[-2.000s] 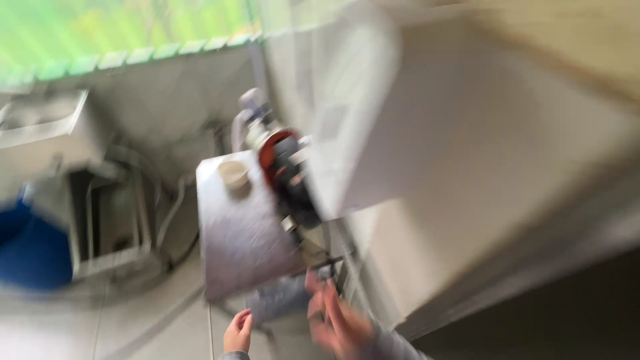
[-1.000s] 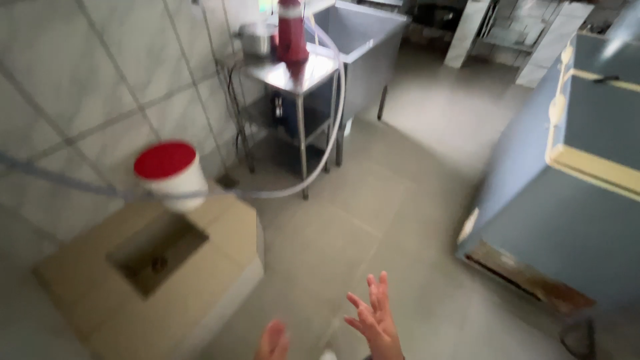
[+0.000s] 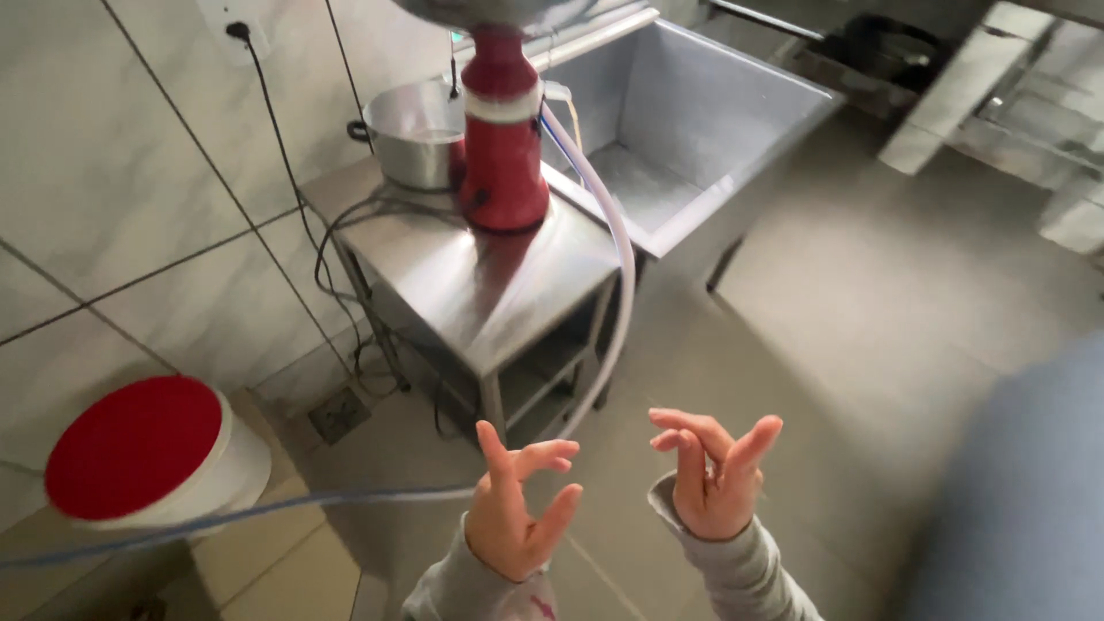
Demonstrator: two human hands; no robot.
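In the head view, my left hand (image 3: 517, 509) is at the lower middle, fingers spread, holding nothing. It overlaps a translucent hose (image 3: 617, 285) that curves down from the sink; whether they touch cannot be told. To its right, my right hand (image 3: 711, 474) is raised over the tiled floor with fingers apart and nothing in it. Beyond both hands, a red machine with a white band (image 3: 504, 155) stands on a stainless steel table (image 3: 448, 302), below a metal bowl (image 3: 509, 10). An aluminium pot (image 3: 414, 142) stands beside it.
Right of the table is a deep grey sink (image 3: 690, 129). A white bucket with a red lid (image 3: 138, 453) stands at lower left on a tiled ledge (image 3: 276, 552). A black power cord (image 3: 280, 147) hangs from a wall socket (image 3: 233, 30). A blurred blue-grey shape (image 3: 1018, 500) fills the lower right.
The view has swung widely, and the red machine, table and bucket now appear nearer than one second ago. Both my hands are raised higher in view, with the sleeves now showing.
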